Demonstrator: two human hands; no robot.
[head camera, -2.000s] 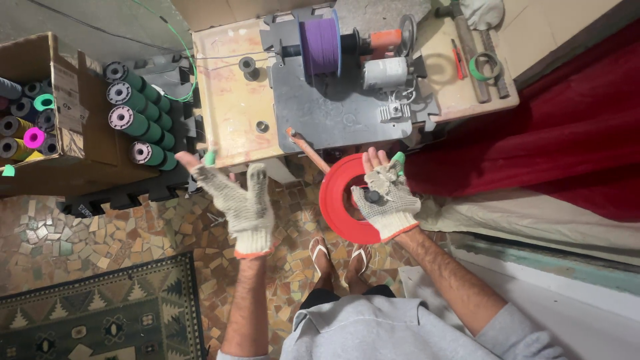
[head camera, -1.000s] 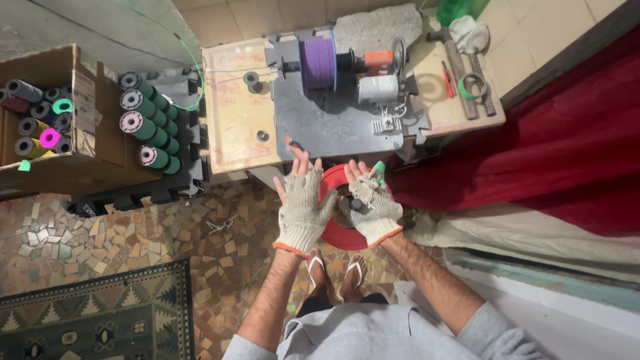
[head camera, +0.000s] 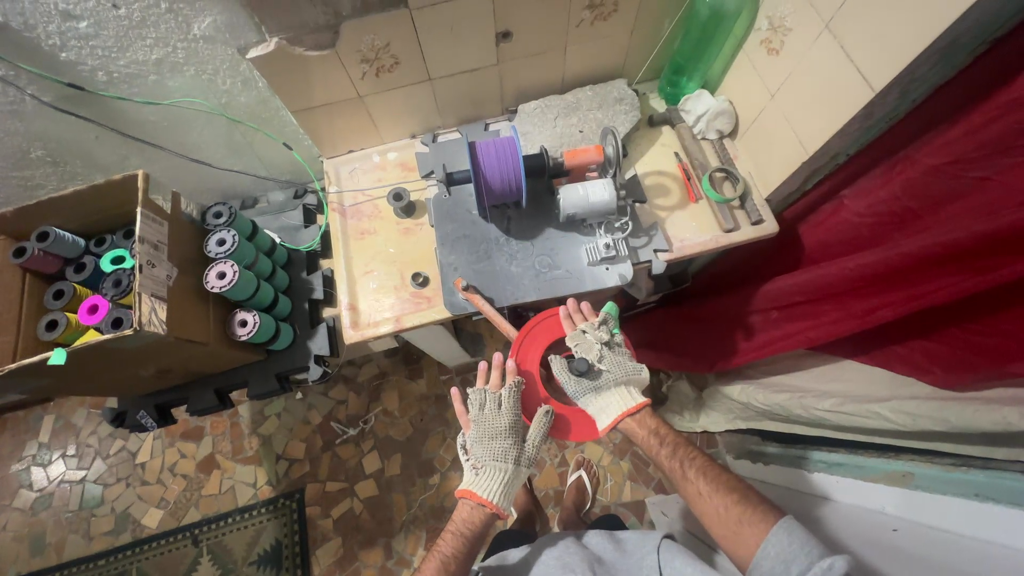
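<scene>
My left hand (head camera: 500, 436), in a fingerless knit glove, is held flat with its fingers apart, holding nothing, just left of a red ring-shaped disc (head camera: 538, 340). Over the disc's right side lies my right hand (head camera: 602, 360), gloved too, with green wrap on one fingertip; its fingers are spread and a small black knob (head camera: 578, 366) shows by its thumb. Whether it grips anything is hidden. An orange-brown bar (head camera: 488, 310) runs from the grey board (head camera: 528, 268) to the disc. On the board stand a spool of purple line (head camera: 498, 170) and a silver motor (head camera: 588, 200).
Left of the table (head camera: 376, 308), green spools (head camera: 254, 288) stand on dark foam mats beside a cardboard box (head camera: 172, 352) of spools. At the table's right lie a hammer (head camera: 704, 168), green tape (head camera: 723, 184) and red-handled pliers (head camera: 686, 178). A red curtain (head camera: 864, 224) hangs at right.
My left hand moves from far left of the disc to beside my right hand, then slightly back to the left. My right hand stays over the disc. The view has shifted upward.
</scene>
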